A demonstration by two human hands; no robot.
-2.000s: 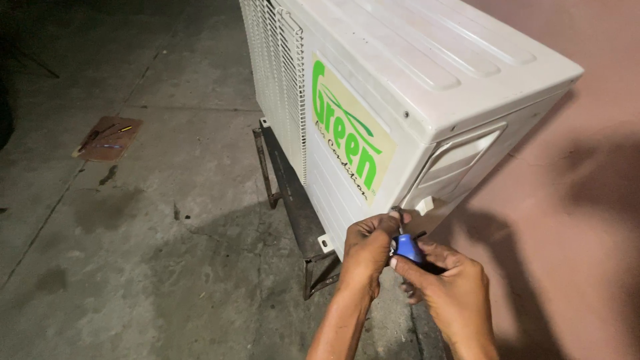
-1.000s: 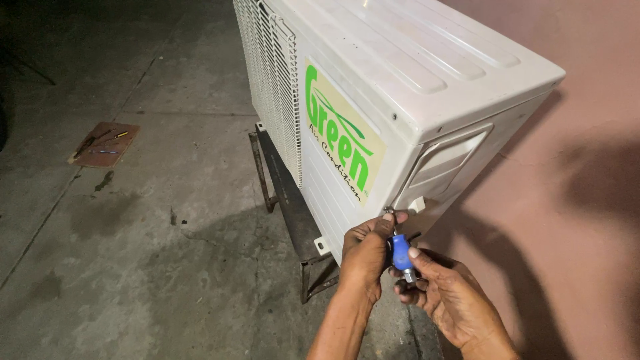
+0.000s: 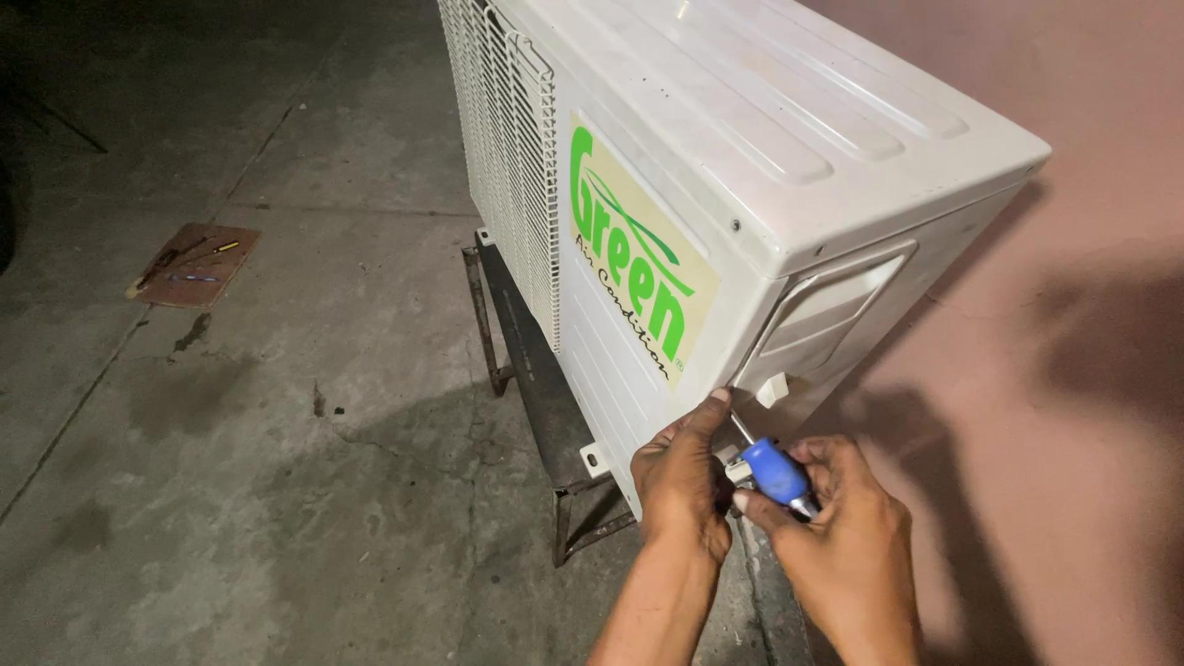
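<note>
A white outdoor air conditioner unit (image 3: 647,185) stands on a dark metal stand, with a green-lettered sticker on its front. A screwdriver with a blue handle (image 3: 775,472) is tilted, its shaft pointing up and left to the unit's lower side edge. My right hand (image 3: 846,536) has its fingers around the lower end of the handle. My left hand (image 3: 684,472) is at the unit's front corner, thumb close to the screwdriver's tip; whether it pinches the tip or a screw is hidden. Beside the shaft, a small white piece (image 3: 771,390) sticks out from the side panel.
The metal stand (image 3: 532,388) has legs on the concrete floor (image 3: 277,462). A reddish-brown board (image 3: 208,277) with several tools lies on the floor at left. A pink wall (image 3: 1082,370) rises at the right, close to the unit. A recessed handle (image 3: 832,296) is in the side panel.
The blue screwdriver handle, more upright one second ago, now tilts down to the right. My left hand stays at the unit's corner.
</note>
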